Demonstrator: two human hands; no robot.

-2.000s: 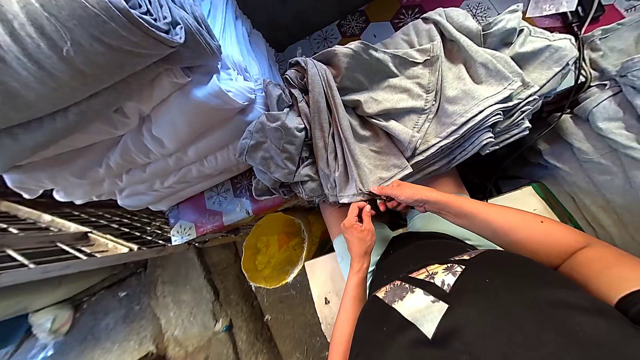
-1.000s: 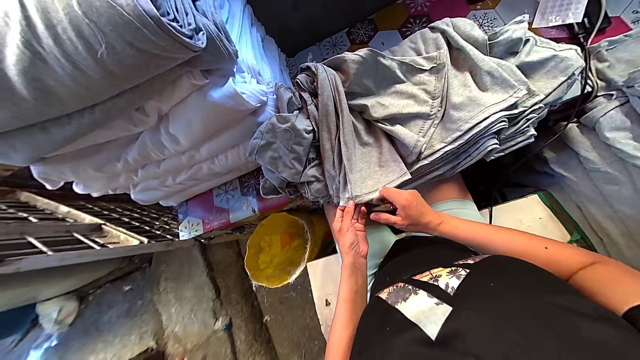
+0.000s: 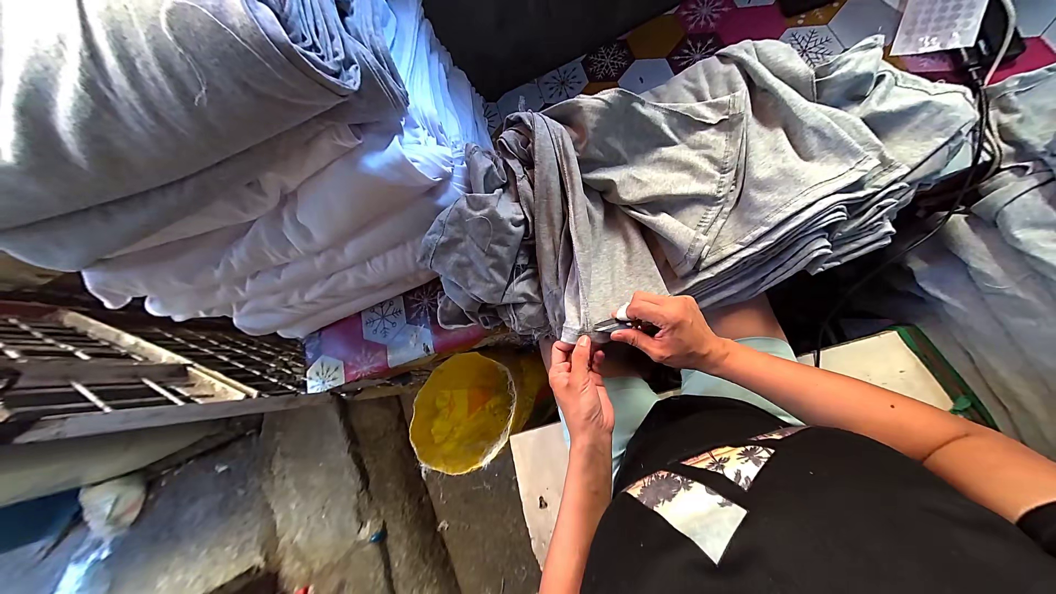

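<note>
Heather-grey knit garments (image 3: 792, 173) lie in a layered pile across the table and over my lap. My left hand (image 3: 582, 384) pinches the hemmed edge of the top garment (image 3: 606, 264) between thumb and fingers. Just to its right, my right hand (image 3: 672, 328) grips a small metal cutting tool (image 3: 612, 324), likely thread snips, its tip at the hem. A bit of white shows at the index finger of that hand. Most of the tool is hidden in the fingers.
Stacks of white fabric (image 3: 330, 239) and rolled grey fabric (image 3: 206, 107) stand at the left. A yellow bucket (image 3: 462, 412) sits below the table edge, beside a metal rack (image 3: 165, 355). Black cables (image 3: 978, 124) hang at the right, near more grey cloth (image 3: 982, 256).
Both hands remain at the garment's hem. My right hand has shifted slightly, and the metal tool's tip now shows against the cloth edge beside my left fingertips.
</note>
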